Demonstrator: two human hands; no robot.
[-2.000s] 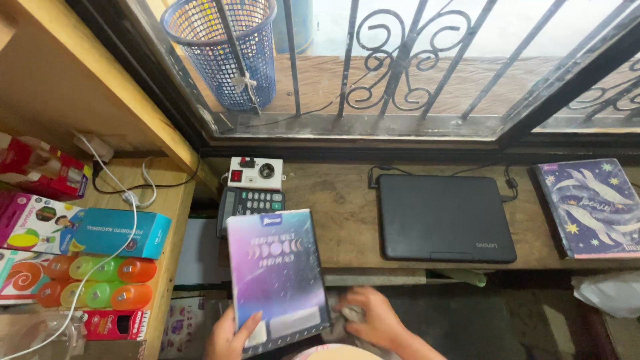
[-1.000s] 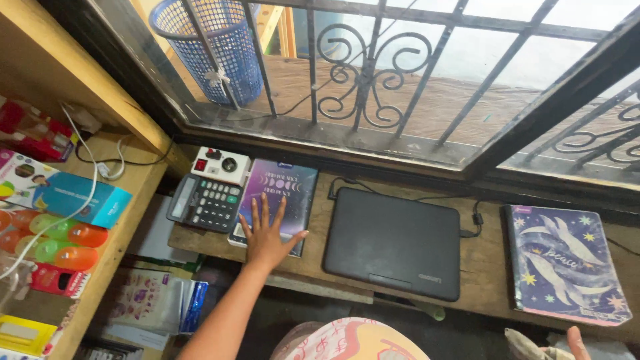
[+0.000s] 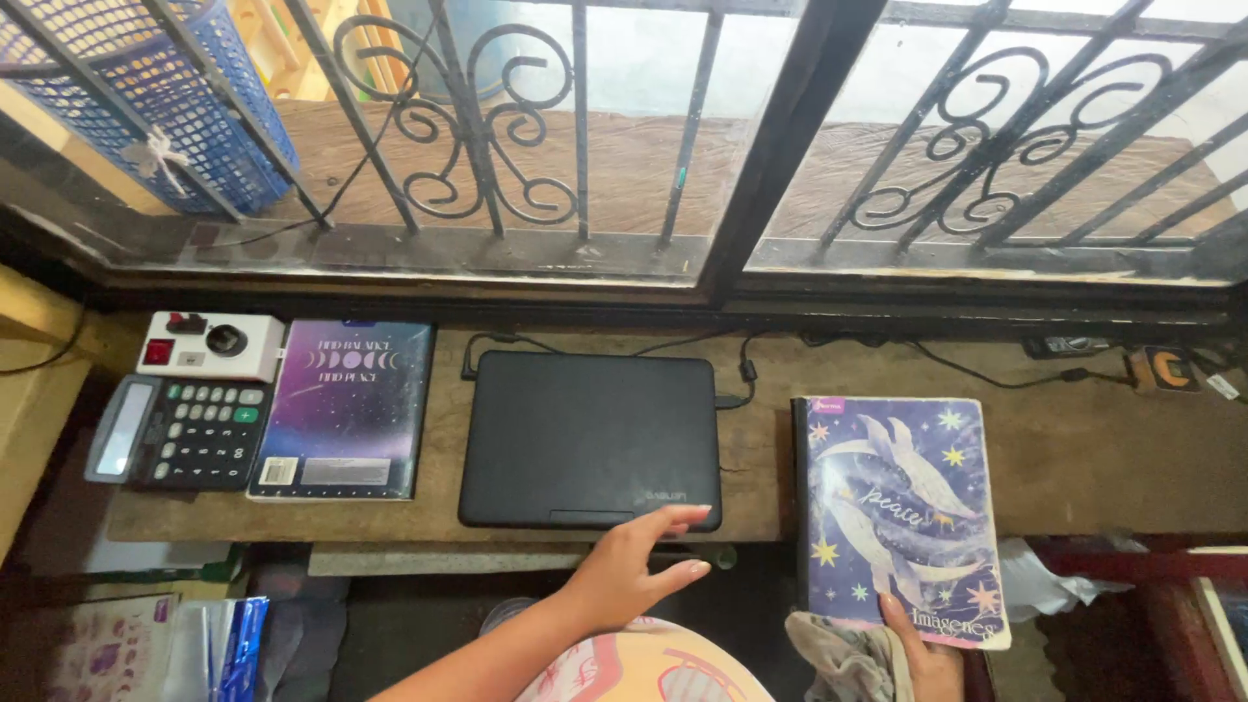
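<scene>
My right hand [image 3: 921, 643] grips the lower edge of a notebook with a whale cover [image 3: 897, 507], thumb on its front, with a grey cloth [image 3: 850, 655] bunched beside that thumb. The notebook's upper part lies over the wooden desk. My left hand [image 3: 648, 565] holds nothing, its fingers apart at the front edge of a closed black Lenovo laptop [image 3: 590, 439]. Left of the laptop lies a purple notebook [image 3: 341, 409]. A calculator [image 3: 200, 434] rests beside it, below a white box with a red switch [image 3: 210, 346].
Black cables [image 3: 926, 356] run along the back of the wooden desk [image 3: 751, 458] under a barred window. A small black and orange item [image 3: 1162, 370] sits at the back right. Plastic-wrapped items [image 3: 210, 648] are below left. A blue basket [image 3: 185, 107] stands beyond the glass.
The purple notebook, held in my left hand two seconds ago, lies beside the calculator. My left hand has moved off it to the laptop's front. My right hand has taken hold of the whale notebook.
</scene>
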